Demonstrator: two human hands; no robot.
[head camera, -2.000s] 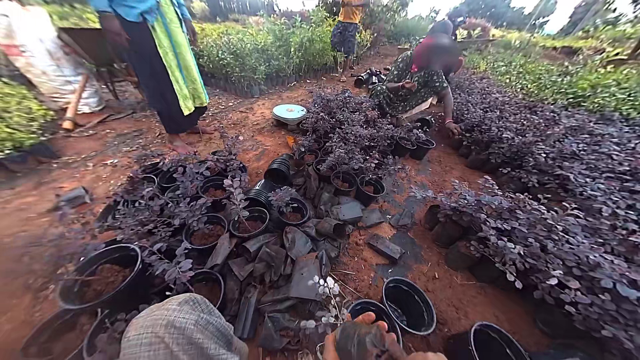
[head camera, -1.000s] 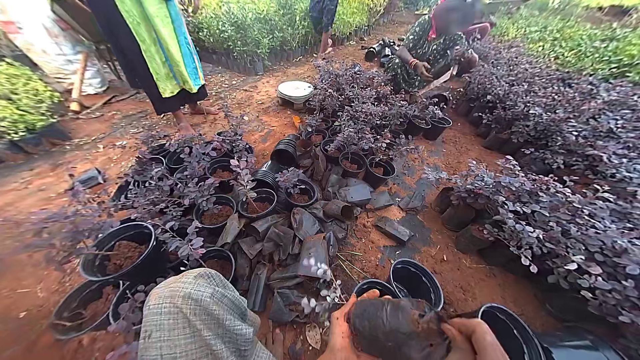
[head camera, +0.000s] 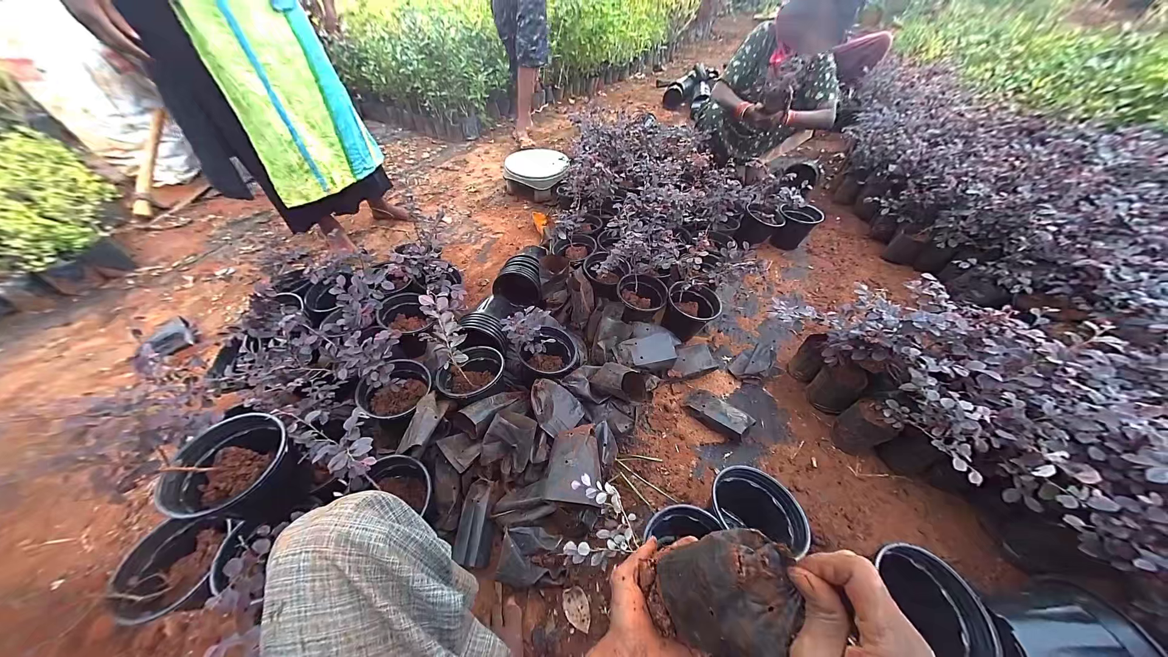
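At the bottom of the view, a soil-filled black plastic grow bag (head camera: 725, 589) lies on its side between my hands. My left hand (head camera: 630, 607) cups its soil end, from which a small stem with pale purplish leaves (head camera: 602, 529) points left. The fingers of my right hand (head camera: 853, 607) pinch the plastic at the bag's other end. Just beyond the bag are black plastic pots (head camera: 762, 502) with no soil visible in them, and another black pot (head camera: 935, 593) stands at the right. My knee in checked cloth (head camera: 365, 575) is to the left.
Crumpled black grow bags (head camera: 547, 438) lie ahead on red soil. Potted purple-leaved plants (head camera: 397, 397) stand at the left, more bagged ones (head camera: 1031, 365) at the right. A round white lid (head camera: 537, 166) sits farther off. A person crouches (head camera: 771, 100); two others stand beyond.
The grow bag and both hands show more fully than two seconds ago, when they were at the lower edge. The crouching person's hands have risen from the plants and now hold a plant.
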